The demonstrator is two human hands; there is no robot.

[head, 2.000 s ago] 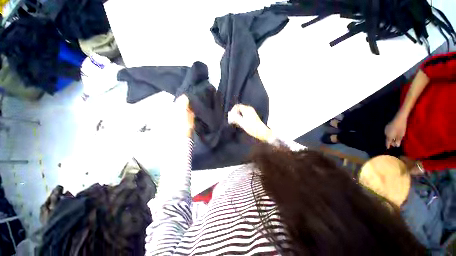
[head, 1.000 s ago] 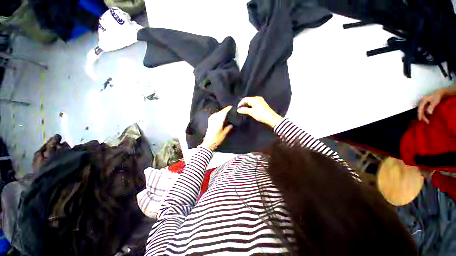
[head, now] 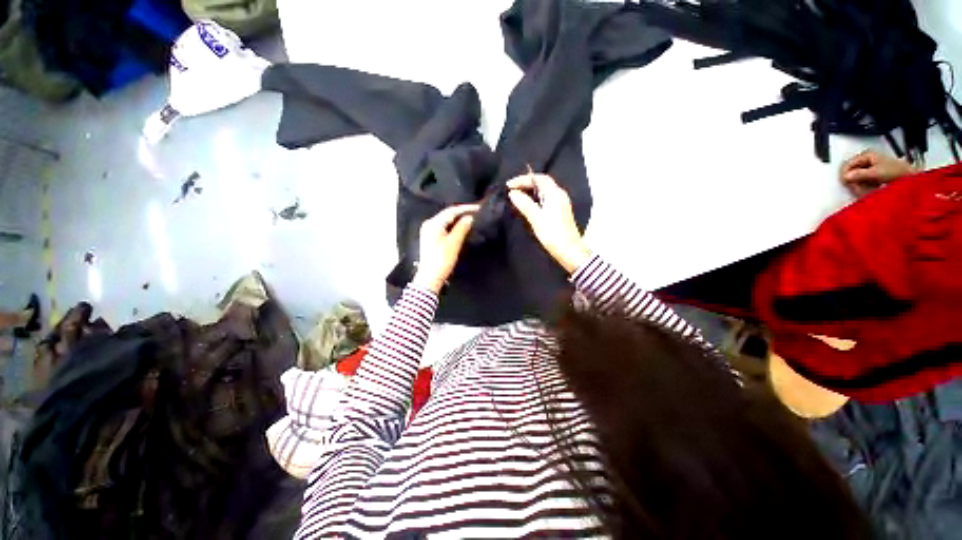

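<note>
Dark grey trousers (head: 549,116) lie on the white table (head: 675,179), legs pointing away and to the left, one leg end over the table's left edge. The near part lies bunched in front of me. My left hand (head: 445,240) pinches a fold of the dark cloth. My right hand (head: 543,211) pinches the cloth close beside it. A thin reddish or metallic tip shows at my right fingers; I cannot tell what it is. My hair hides part of the near right cloth.
Long black strips (head: 833,63) are heaped at the table's far right. A person in red (head: 876,285) leans at the right edge, beside a round tan stool (head: 804,388). Brown plaid garments (head: 211,390) lie at lower left. A white printed bag (head: 211,74) stands at upper left.
Both hands, apart two seconds ago, have come close together on the cloth and are now slightly higher in view. The person in red has leaned in towards the table.
</note>
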